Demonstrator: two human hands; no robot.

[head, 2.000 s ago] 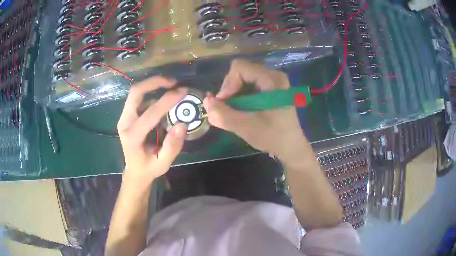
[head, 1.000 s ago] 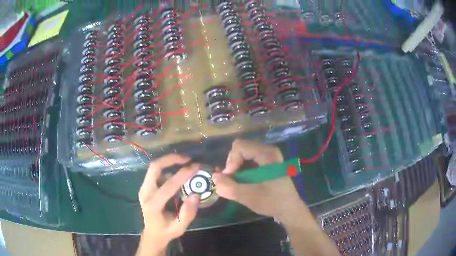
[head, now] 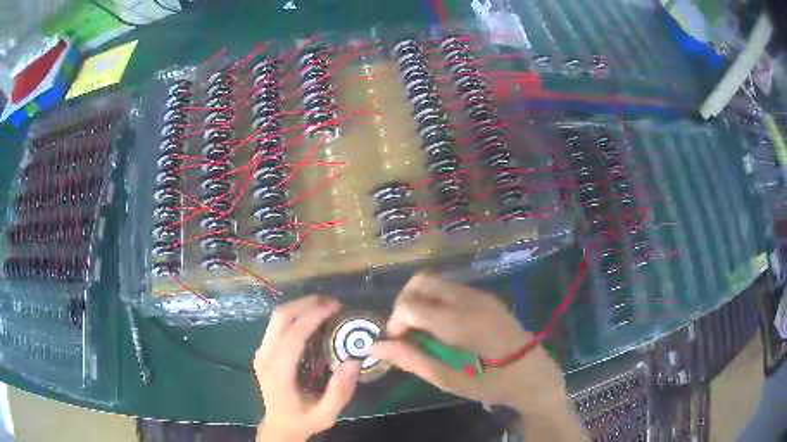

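A white, silver and black speaker driver [head: 356, 344] lies face up in the round brass-gold fixture [head: 376, 373] near the bench's front edge. My left hand [head: 302, 367] is around the fixture's left side, with the thumb on the disc's lower edge and the fingers at its upper left. My right hand [head: 453, 341] is closed on a green probe with a red end [head: 444, 351], its fingertips at the disc's right edge. The probe's tip is hidden by my fingers. A red cable [head: 565, 304] curves away from the probe's end.
A large clear tray [head: 354, 269] with rows of discs and loose red wires stands behind my hands. Side trays lie at left [head: 65, 194] and right [head: 690, 203]. Stacked trays [head: 617, 401] sit low at right. A yellow note [head: 102, 67] and a thin grey tool [head: 138, 345] also show.
The view has tilted up, showing more of the bench. The probe's red end has swung down toward me and lies closer over my right hand. Both hands stay at the disc.
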